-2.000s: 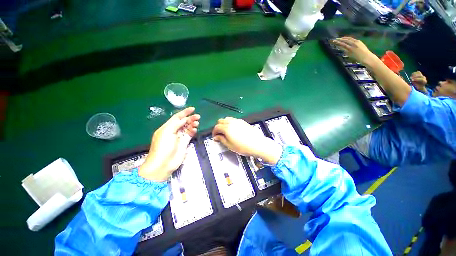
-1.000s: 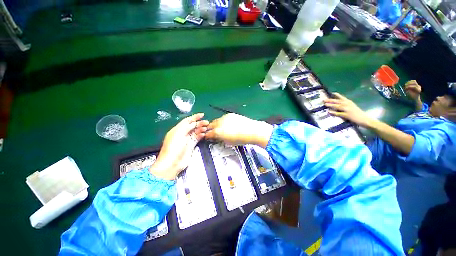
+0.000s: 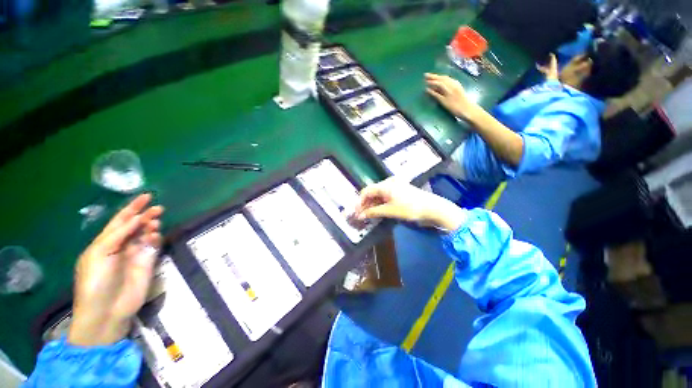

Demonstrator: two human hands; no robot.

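A black tray (image 3: 269, 331) holds a row of phone units. Bright white units (image 3: 244, 274) show in its slots, some with an orange strip. My left hand (image 3: 117, 269) is raised palm up over the tray's left end, fingers apart, with tiny whitish parts (image 3: 147, 253) faintly visible in the palm, blurred. My right hand (image 3: 394, 203) is at the tray's right end, its thumb and fingertips pinched together over the lower right of the last unit (image 3: 331, 198). Whether a tiny part is between them cannot be seen.
Two clear cups (image 3: 118, 171) (image 3: 18, 271) and loose scraps (image 3: 92, 214) lie left. Dark tweezers (image 3: 222, 165) lie beyond the tray. A wrapped post (image 3: 301, 57) stands behind. Another tray (image 3: 378, 121), a person in blue (image 3: 542, 125) and a red container (image 3: 469, 42) are right.
The view has swung right. My right hand has left my left palm and moved to the last unit. The other person's hand has come off the second tray.
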